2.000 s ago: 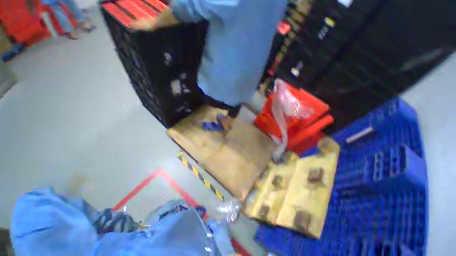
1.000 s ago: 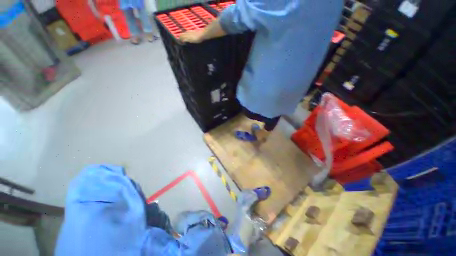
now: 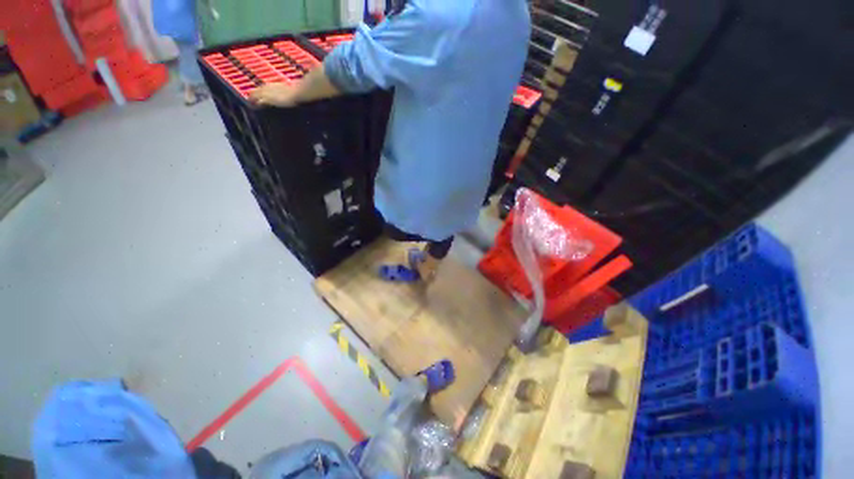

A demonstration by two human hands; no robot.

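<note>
Neither of my hands is in view; blue cloth of my clothing shows at the bottom left. Nearest in front lies a flat wooden board (image 3: 421,313) on the floor. Another person in a blue coat stands on it, one hand resting on the rim of a stack of black crates (image 3: 309,173). Red trays (image 3: 281,60) with dark strips show in the top crate. An upturned wooden pallet piece (image 3: 552,393) with brown blocks leans at the board's right. Red-orange trays (image 3: 557,253) with clear crinkled film on them stand behind it.
Blue plastic pallets (image 3: 740,374) are at the right. A tall wall of black crates (image 3: 655,122) stands behind. Red floor tape (image 3: 295,363) and a yellow-black edge (image 3: 360,360) lie in front. Red stacks (image 3: 89,56) and part of another person are at the far left.
The view has swung and the scene sits further left than a second ago. The other person's hand remains on the crate. My blue clothing shows less.
</note>
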